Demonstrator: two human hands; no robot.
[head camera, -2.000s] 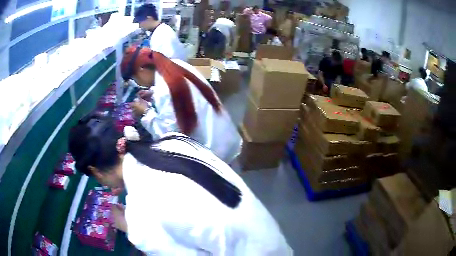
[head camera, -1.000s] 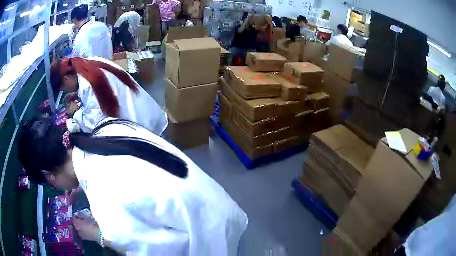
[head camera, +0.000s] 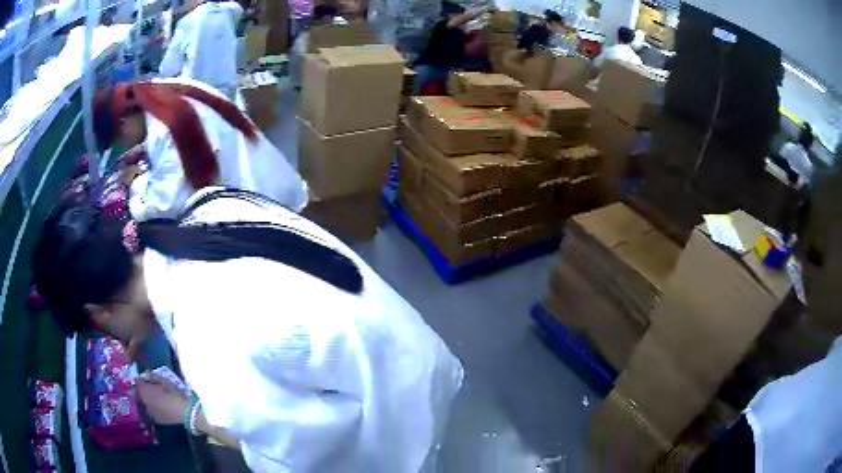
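Observation:
Neither of my hands is in the picture. Nearest in front, a row of pink-and-black smartwatch boxes (head camera: 120, 420) lies on the dark green worktop at the lower left. A neighbouring worker in a pale smock (head camera: 305, 342) bends over them. That worker's hand (head camera: 164, 399) holds a small white label (head camera: 166, 376) beside the boxes. More pink cartons (head camera: 46, 420) stand in a short row beyond the white rail (head camera: 74, 397).
A second worker (head camera: 217, 152) bends over the line farther back. Brown cartons (head camera: 462, 175) stand on a blue pallet at the centre. Flattened cartons (head camera: 614, 259) and a tall brown carton (head camera: 702, 323) stand at right. A white sleeve (head camera: 803, 406) shows at the right edge.
The view has swung to the right since the first frame and tilted slightly down since the second. The neighbour's hand with a white label now shows beside the boxes.

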